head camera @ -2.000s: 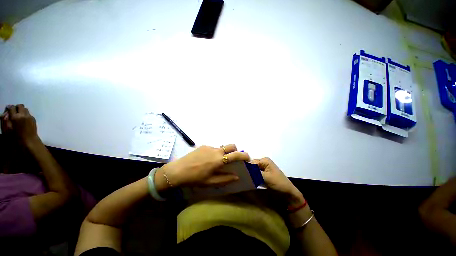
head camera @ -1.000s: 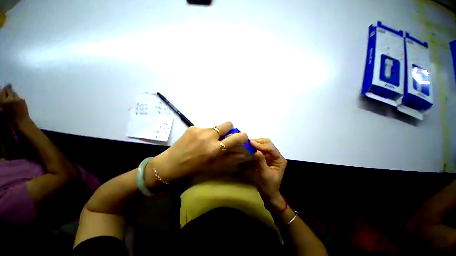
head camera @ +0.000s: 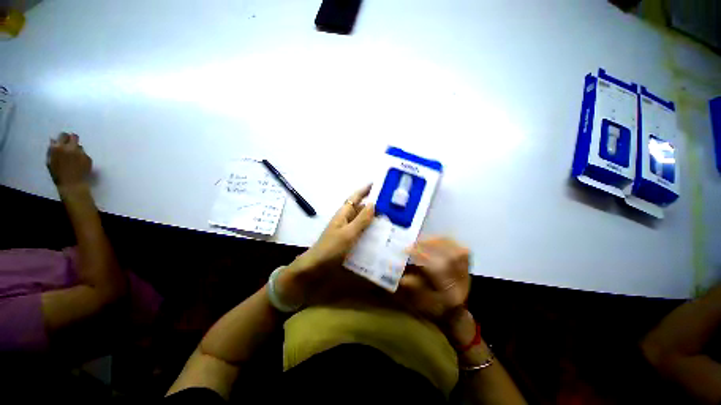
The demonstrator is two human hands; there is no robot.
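A white and blue retail box (head camera: 387, 247) is held tilted over the table's front edge, its window facing up. A white plug shows on blue in the window. My left hand (head camera: 336, 236) grips the box's left side. My right hand (head camera: 439, 273) is at the box's lower right side, blurred, with its fingers curled; whether it grips the box is unclear.
Two retail boxes (head camera: 615, 141) lie side by side at the right. A handwritten note (head camera: 249, 202) and a black pen (head camera: 288, 187) lie left of my hands. A black phone (head camera: 338, 14) lies farther back. Another person's hand (head camera: 69, 160) rests at the left; an arm (head camera: 686, 340) shows at right.
The box, earlier mostly hidden under my hands, has been raised and turned window up. My left hand has moved to its left side. The other person's hand at left has moved right.
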